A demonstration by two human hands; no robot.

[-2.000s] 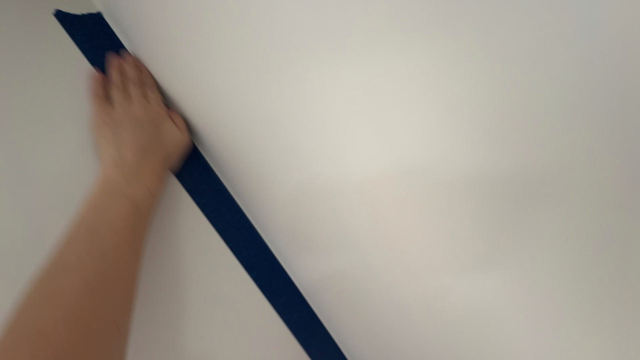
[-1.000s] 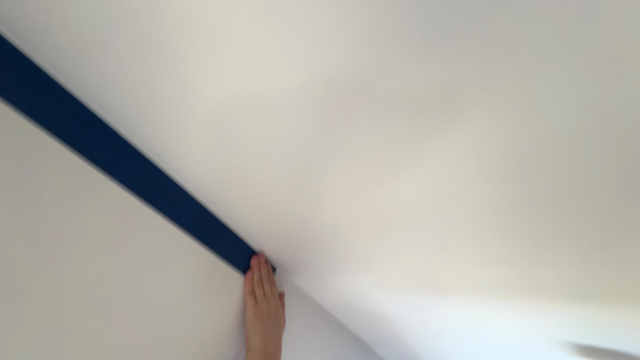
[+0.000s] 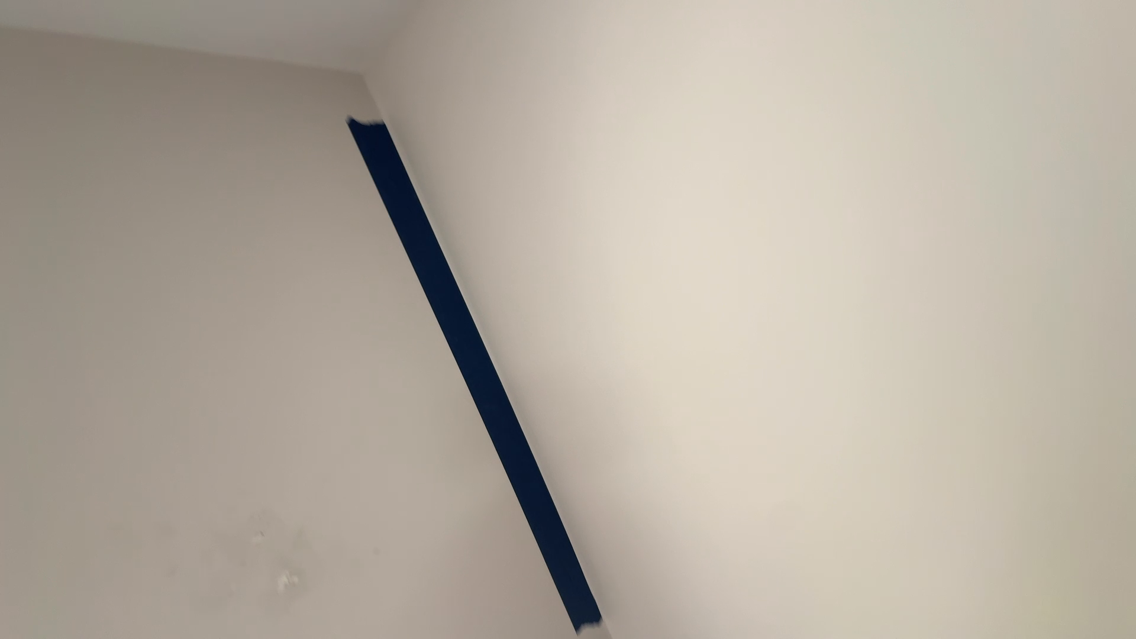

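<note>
A strip of dark blue masking tape (image 3: 479, 373) lies flat on the left wall (image 3: 222, 311), along the corner where it meets the lighter surface at right (image 3: 799, 311). It slants from upper left to lower middle, and both of its ends look torn and ragged. The upper end stops a little short of the point where the surfaces meet at the top. Neither my left hand nor my right hand is in the picture.
Low on the left wall are small pale marks (image 3: 287, 580), with a smudged patch around them. A paler surface, seemingly the ceiling (image 3: 204, 27), runs across the top left.
The hand that was pressed on the tape, lately at its lower end, has left the view. The view has swung so that both tape ends show.
</note>
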